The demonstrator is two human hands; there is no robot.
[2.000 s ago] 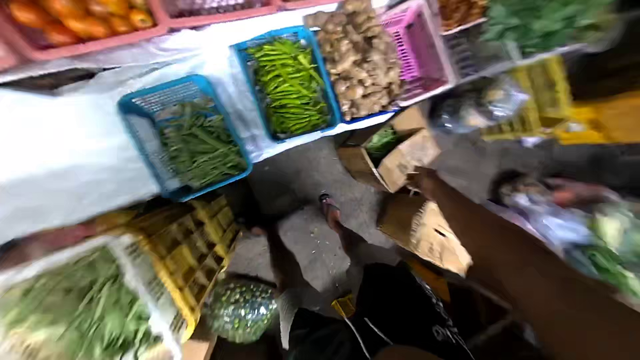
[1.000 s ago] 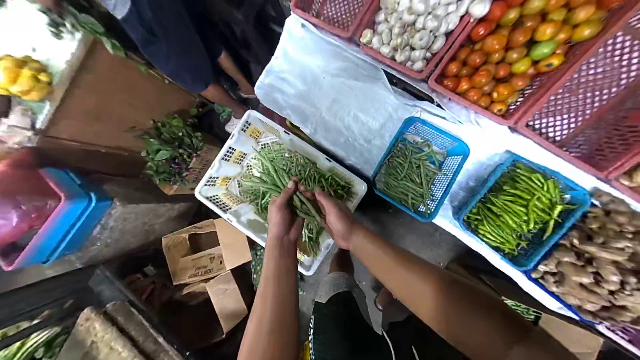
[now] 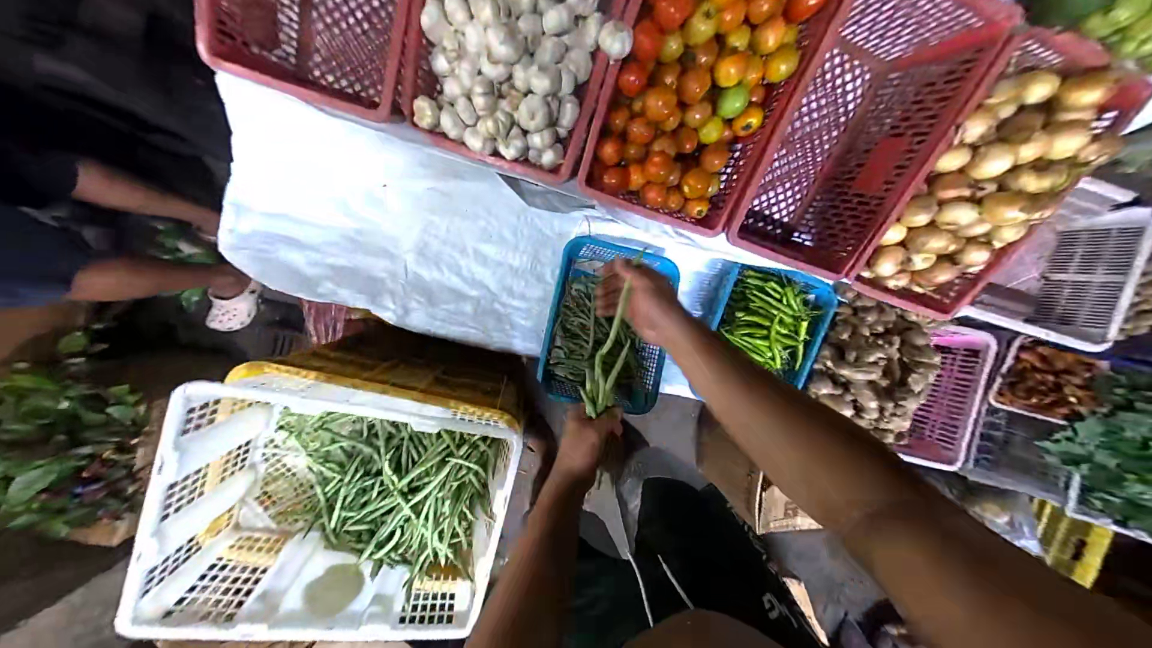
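My left hand (image 3: 589, 438) is closed on the lower ends of a few long green beans (image 3: 610, 364), just below a blue plastic basket (image 3: 656, 382). Over that basket is my right hand (image 3: 637, 297), at the upper part of the same beans; whether its fingers grip them is not plain. Darker green beans (image 3: 571, 328) lie inside the basket. At lower left, a white plastic crate (image 3: 166, 450) holds a heap of green beans (image 3: 405, 490).
Red crates with garlic (image 3: 504, 72), tomatoes (image 3: 693, 99) and onions (image 3: 990, 171) line the back. Right of my hands are green chilies (image 3: 769, 319) and ginger (image 3: 877, 364). Another person's legs (image 3: 144, 279) are at left, near leafy greens (image 3: 54, 441).
My hands have gone from above the white crate's beans to the blue basket, with a few beans between them. The view has swung strongly.
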